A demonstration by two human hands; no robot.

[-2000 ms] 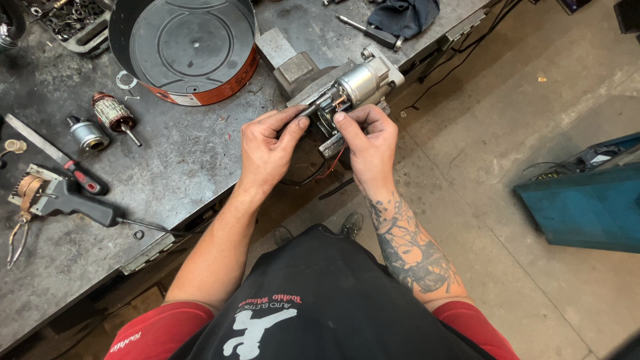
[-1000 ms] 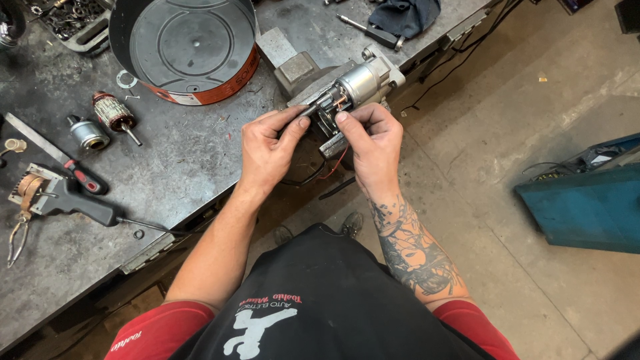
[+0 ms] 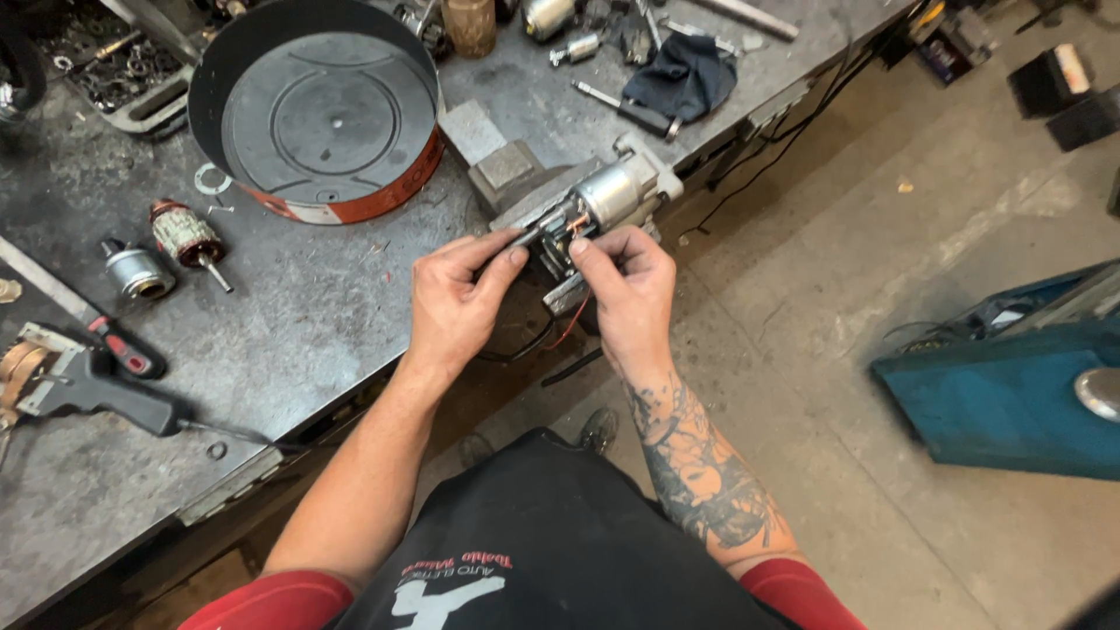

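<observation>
A starter motor (image 3: 617,194) with a silver cylindrical solenoid sits at the bench vise (image 3: 512,179) on the edge of the workbench. My left hand (image 3: 459,297) pinches a thin, dark metal tool between thumb and forefinger, its far end reaching to the exposed parts below the solenoid. At the other side of those parts, my right hand (image 3: 626,293) has its thumb and forefinger closed near the copper-coloured terminal; what it pinches is mostly hidden. A thin red wire (image 3: 573,325) hangs beneath the motor, between the hands.
A round black pan (image 3: 328,114) with an orange rim stands behind the left hand. Left of it lie an armature (image 3: 186,234), a small solenoid (image 3: 140,269), a file (image 3: 52,284) and a soldering gun (image 3: 105,389). A screwdriver (image 3: 643,116) touches a dark cloth (image 3: 687,77). A blue cabinet (image 3: 1006,385) is at right.
</observation>
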